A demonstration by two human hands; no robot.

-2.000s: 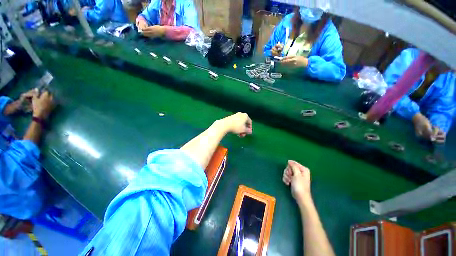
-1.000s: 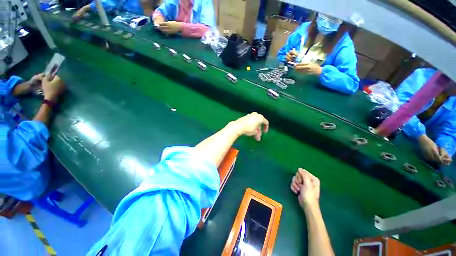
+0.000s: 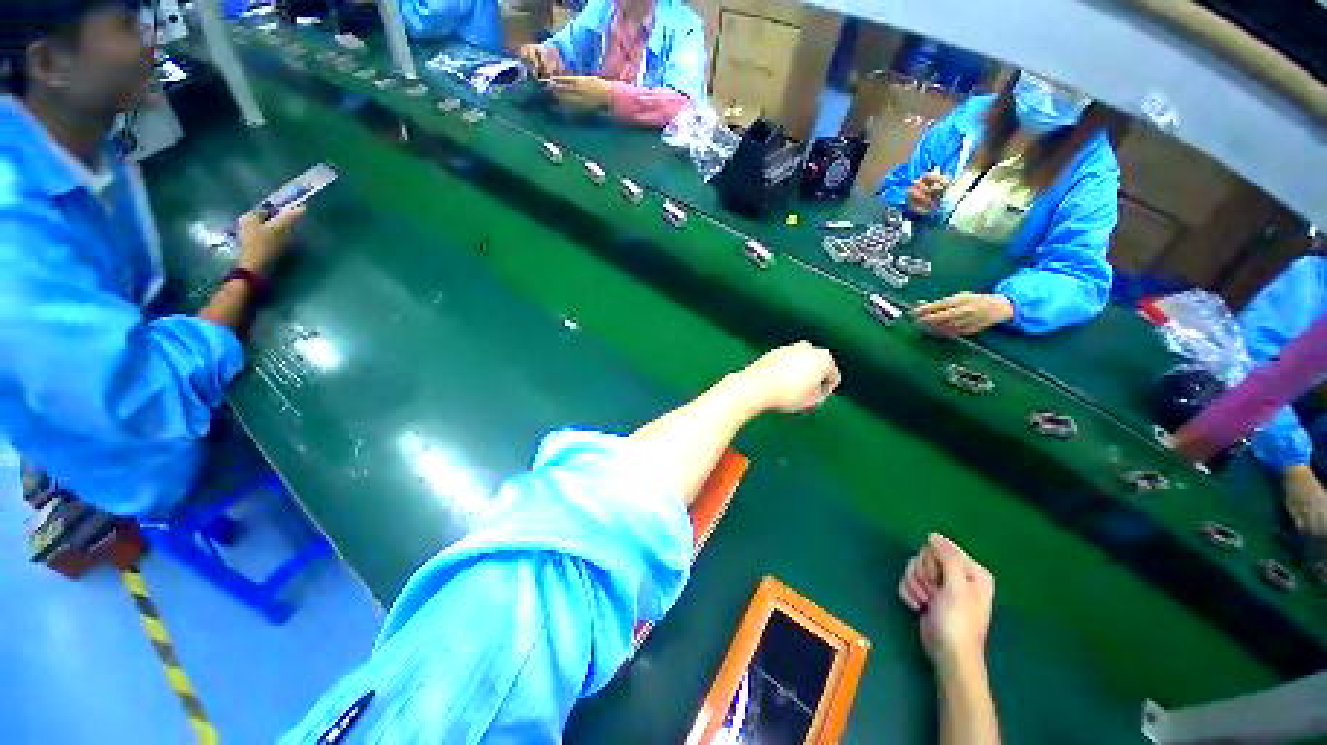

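An orange-brown fixture frame (image 3: 853, 658) with a dark glossy panel (image 3: 783, 677) inside lies on the green bench in front of me, cut off by the bottom edge. A thicker orange-brown fixture stack (image 3: 722, 498) lies to its left, mostly hidden under my blue left sleeve. My left hand (image 3: 798, 379) is loosely curled above the bench beyond the stack, touching neither fixture; whether its fingers are fully closed is unclear. My right hand (image 3: 949, 594) is curled with nothing visible in it, right of the frame and apart from it.
Small metal parts (image 3: 968, 379) lie in a row along the line, with a heap (image 3: 882, 248) before a masked worker opposite. A neighbouring worker at left holds a flat phone-sized part (image 3: 300, 189). Clear plastic bags and black items lie across. A metal post (image 3: 1237, 716) stands at lower right.
The view has turned left, so the bench things sit further right and lower. The opposite worker's hand has reached to a part on the line. My hands stay near the fixtures.
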